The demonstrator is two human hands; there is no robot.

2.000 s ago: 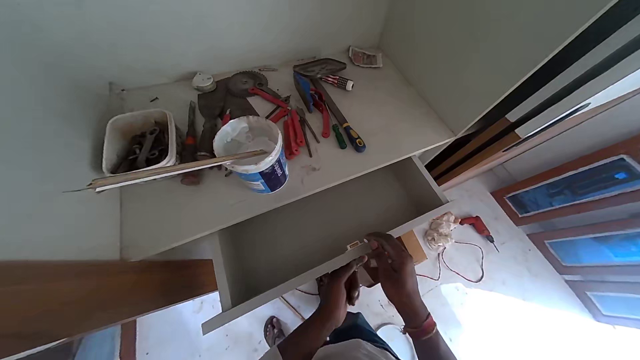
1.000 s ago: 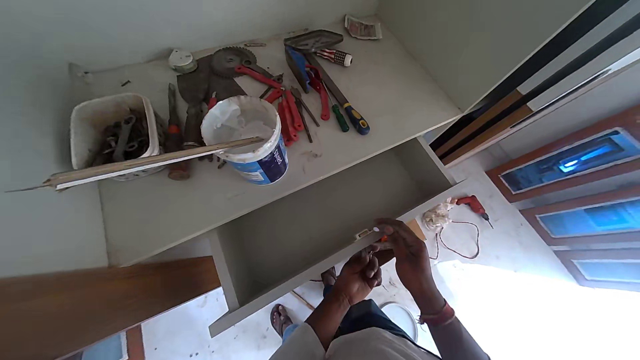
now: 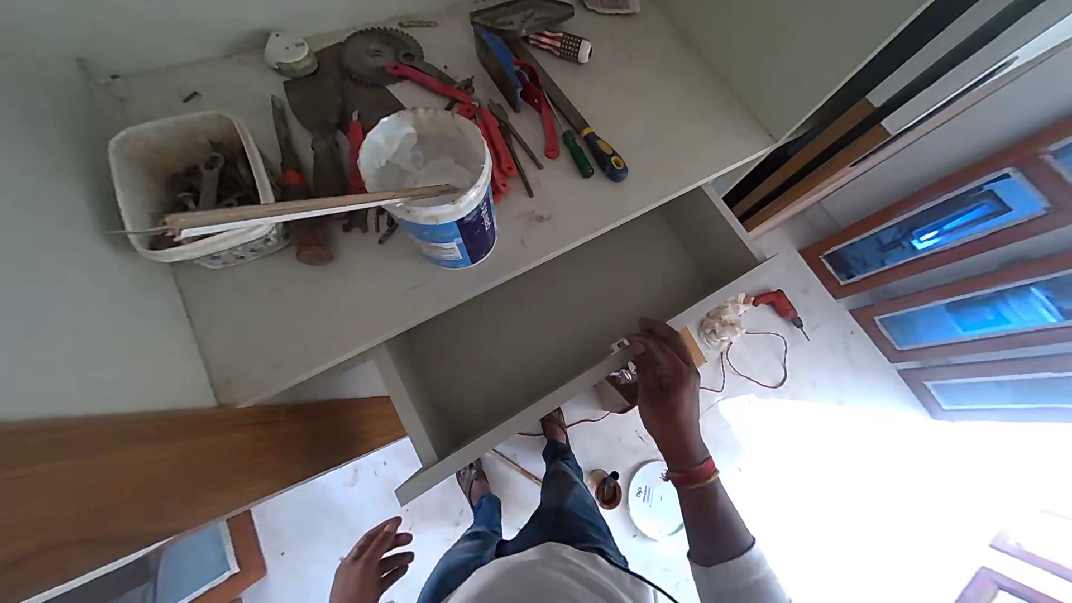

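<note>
An open grey drawer (image 3: 536,335) juts out below a grey shelf. My right hand (image 3: 667,377) is at the drawer's front edge, fingertips at its top beside a small metal fitting (image 3: 621,371), which looks like a lock; whether the fingers grip it is hidden. My left hand (image 3: 373,563) hangs below and left of the drawer, fingers apart, holding nothing. On the shelf stand a white plastic bucket (image 3: 477,230) and a square tub (image 3: 138,180) of metal parts, with a wooden strip (image 3: 310,205) lying across both.
Red-handled pliers (image 3: 496,142), a toothed circular blade (image 3: 377,55), a file (image 3: 605,155) with a blue-yellow handle and a screwdriver (image 3: 306,226) lie on the shelf. A red power drill (image 3: 780,306) with its cord, a cardboard box (image 3: 692,347) and a white round lid (image 3: 656,500) are on the floor.
My left hand has left the drawer's front edge, where it was beside my right hand, and moved down and left. My right hand remains at the edge.
</note>
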